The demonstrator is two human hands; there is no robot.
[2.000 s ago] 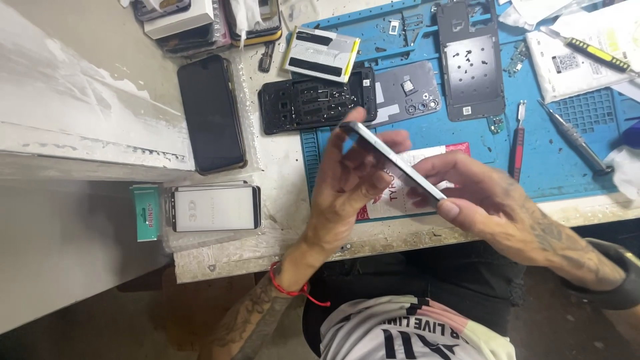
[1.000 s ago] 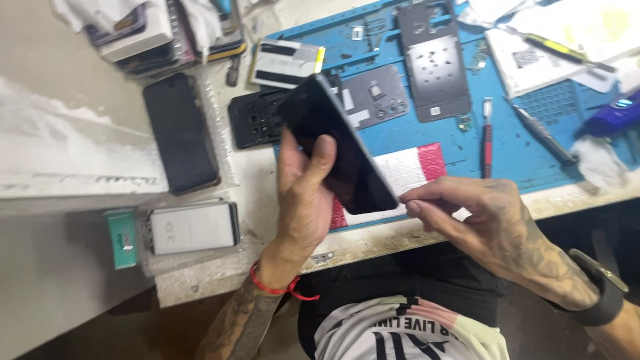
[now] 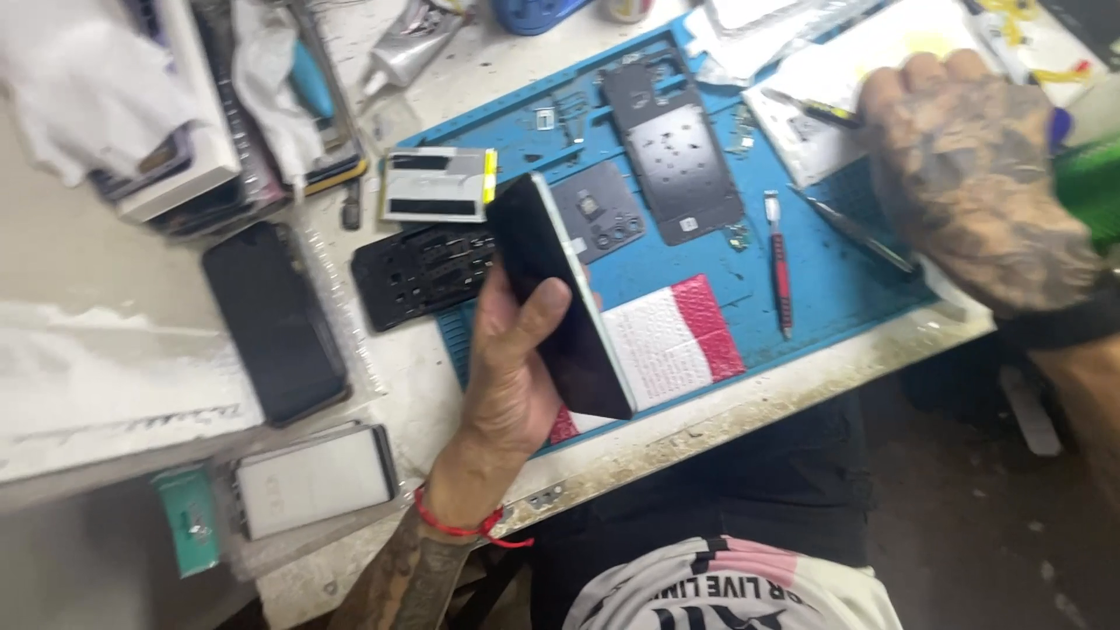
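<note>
My left hand (image 3: 516, 367) holds a dark-screened smartphone (image 3: 560, 306) with a pale edge, tilted, its thumb across the screen. Below the phone, a red and white packet (image 3: 665, 341) lies on the blue repair mat (image 3: 822, 315). My right hand (image 3: 980, 175) is over the mat's far right side, beside yellow-and-black tweezers (image 3: 822, 107); its fingertips are hidden, so whether it grips them cannot be told. A red-handled tool (image 3: 779, 271) and a metal precision tool (image 3: 857, 232) lie nearer. Behind the phone are a black phone frame (image 3: 411, 276) and a phone back panel (image 3: 604, 210).
A phone battery (image 3: 437, 184) and a dark phone mid-frame (image 3: 678, 157) lie toward the back. At left are another phone (image 3: 276, 319), packaged screen protectors (image 3: 315, 481) and stacked boxes (image 3: 188, 175). A metal tube (image 3: 411, 44) lies behind. The table's front edge (image 3: 770, 385) is worn.
My right hand has left the phone's lower end and moved to the far right of the mat. My left hand still holds the phone, which was edge-on two seconds ago and now shows its screen.
</note>
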